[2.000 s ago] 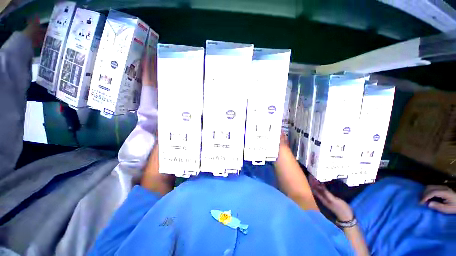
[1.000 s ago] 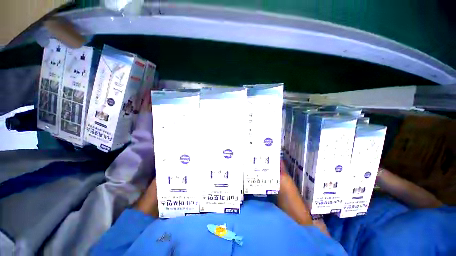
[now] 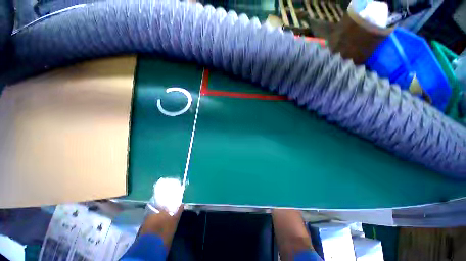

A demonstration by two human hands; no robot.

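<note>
My left forearm and wrist [image 3: 162,224] show at the bottom, reaching up to the bench's near edge. A crumpled white piece [image 3: 168,194], film or cloth, lies at that edge just above my left wrist and seems to touch it. I cannot make out the left fingers or tell whether they hold it. My right forearm [image 3: 290,228] also reaches up to the edge. The right hand is hidden there. White printed boxes [image 3: 79,237] stand at lower left, cut off by the frame. More white boxes [image 3: 341,242] stand at lower right, beside my right forearm.
A green bench top [image 3: 255,153] with red and white marks lies ahead. A brown cardboard sheet [image 3: 66,132] lies on its left. A thick grey ribbed hose [image 3: 306,71] crosses the far side. Beyond it are a blue bin [image 3: 409,63] and a green bin [image 3: 449,58].
The view has tilted up from the boxes to the bench top. The three white boxes between my arms no longer show. My forearms now reach forward to the bench edge.
</note>
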